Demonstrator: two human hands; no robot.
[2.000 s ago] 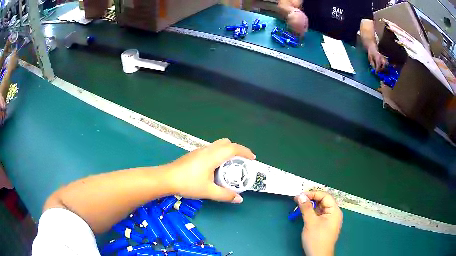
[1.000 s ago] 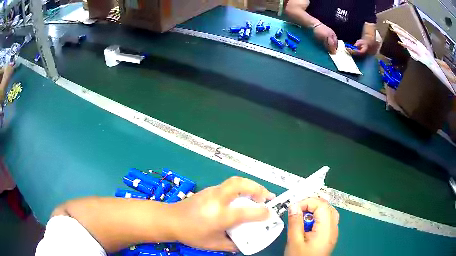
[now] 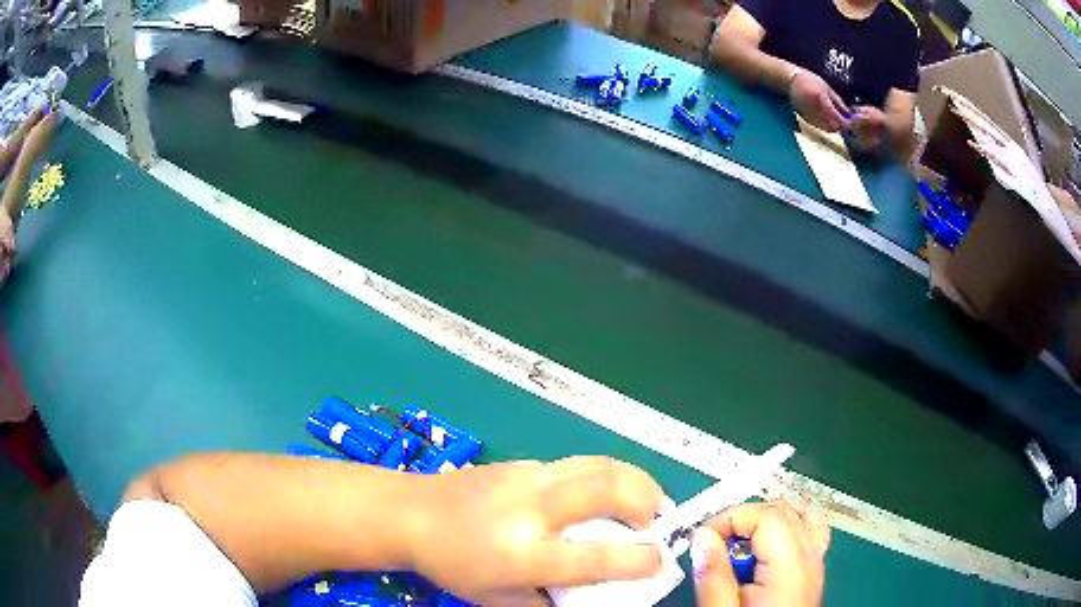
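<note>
My left hand point(image 3: 557, 528) grips the white housing point(image 3: 622, 581) from above at the lower middle. The housing's flat white arm point(image 3: 726, 489) points up and right over the metal edge rail. My right hand point(image 3: 771, 551) holds a blue battery pack point(image 3: 742, 560) end-on, with its fingertips at the joint of cup and arm. The leads and connector are hidden by the fingers. A heap of blue battery packs point(image 3: 385, 436) lies on the green bench, partly hidden under my left forearm.
The pale edge rail point(image 3: 474, 344) separates bench and belt. White units lie on the belt at far left point(image 3: 247, 107) and far right point(image 3: 1055, 504). Across it are a person point(image 3: 830, 65), blue packs point(image 3: 711, 116), a pale card point(image 3: 836, 166) and cartons point(image 3: 1008, 225). Small yellow parts point(image 3: 45, 186) lie far left.
The housing has turned over from cup side up, and its arm now points up and right. Both hands have moved lower. Another white unit has appeared on the belt at far right.
</note>
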